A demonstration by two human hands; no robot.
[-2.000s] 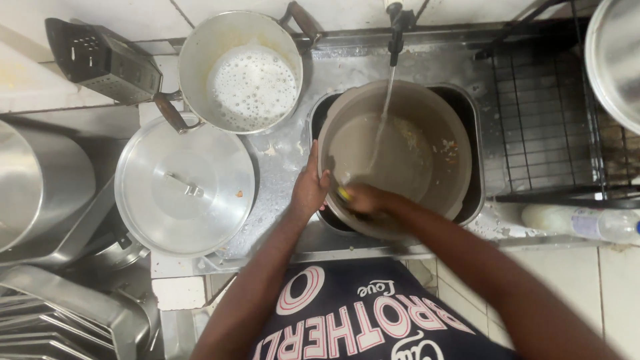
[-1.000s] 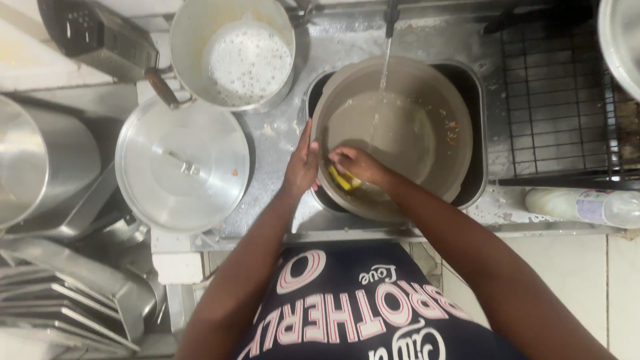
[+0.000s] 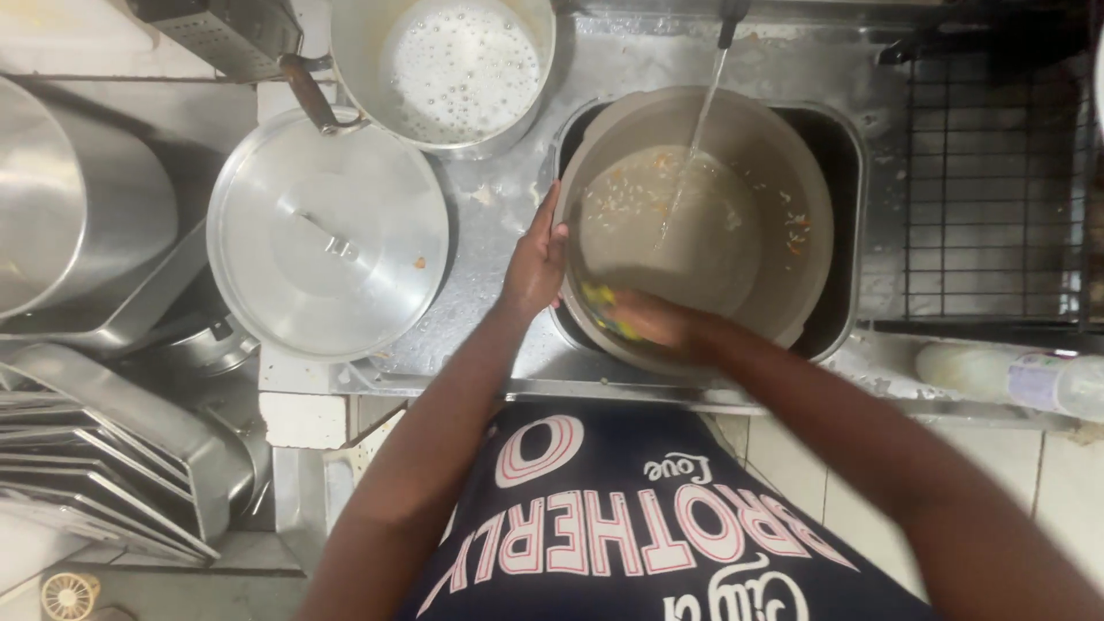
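A large round beige tub (image 3: 793,285) sits tilted in the metal sink basin (image 3: 849,172). My left hand (image 3: 536,263) grips the tub's left rim. Inside the lower left wall, my right hand (image 3: 649,317) is closed on a yellow and green sponge (image 3: 601,302), blurred and partly covered by the fingers. From a black faucet spout (image 3: 731,19), a thin stream of water (image 3: 700,129) runs into the tub. Rice-like grains and orange bits (image 3: 798,226) cling to its floor and right wall.
Left of the sink are a pot of foamy liquid (image 3: 461,73), an aluminium lid (image 3: 328,233) and a box grater (image 3: 220,34). A black wire rack (image 3: 992,190) and a plastic bottle (image 3: 1018,375) lie right. Large pots (image 3: 112,198) and stacked metal pans (image 3: 198,466) fill the far left.
My right hand with the sponge has stayed near the tub's lower left wall, its grip shifting. The food bits lie differently in the tub, with more showing on its floor.
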